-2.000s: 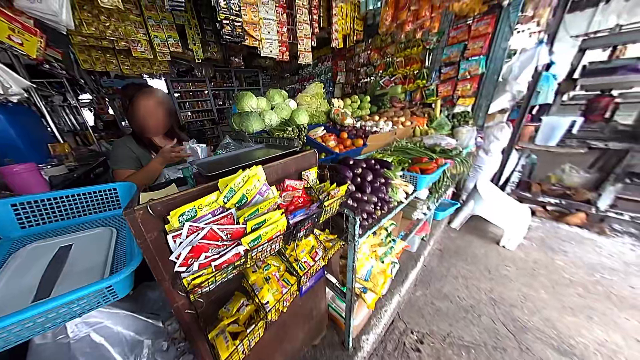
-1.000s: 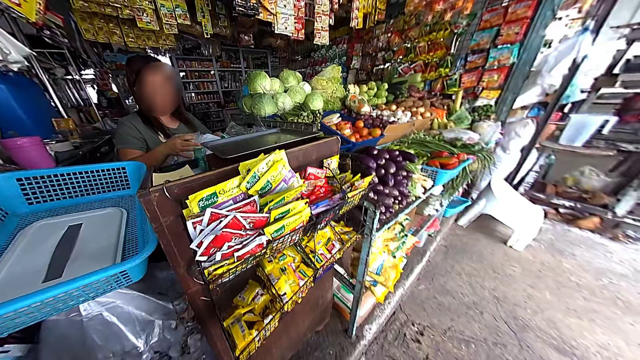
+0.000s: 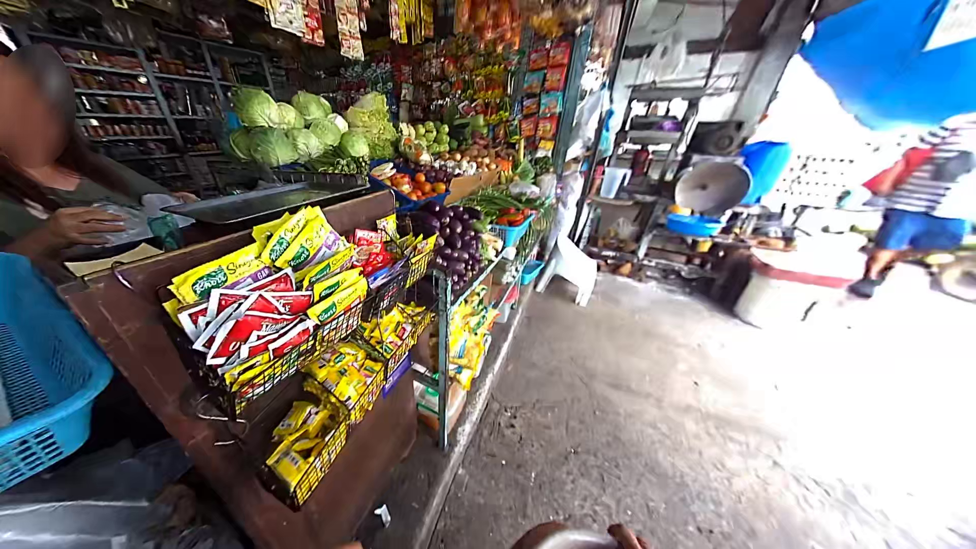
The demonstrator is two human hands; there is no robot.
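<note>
At the bottom edge, fingers of what looks like my right hand (image 3: pixel 628 537) curl around a shiny, rounded metal object (image 3: pixel 576 540), mostly cut off by the frame. A small skin-toned patch farther left on the same edge may be part of my left hand; its grip cannot be made out. Ahead stands a brown wooden counter (image 3: pixel 152 381) with wire baskets (image 3: pixel 324 457) of yellow and red seasoning sachets (image 3: pixel 263 324). Purple eggplants (image 3: pixel 457 244), green cabbages (image 3: pixel 274 145) and a blue basket of tomatoes (image 3: pixel 415 184) lie beyond it.
A person (image 3: pixel 76 191) behind the counter holds a clear plastic bag. Blue plastic basket (image 3: pixel 53 435) at left. Metal tray (image 3: pixel 267 200) on the counter. White plastic chair (image 3: pixel 572 267) by the stall. Concrete floor (image 3: pixel 579 427) at right, with another person (image 3: pixel 923 183) at the far right.
The view has swung right, bringing in the walkway and the person at far right. The metal object and the fingers on it have come into view at the bottom.
</note>
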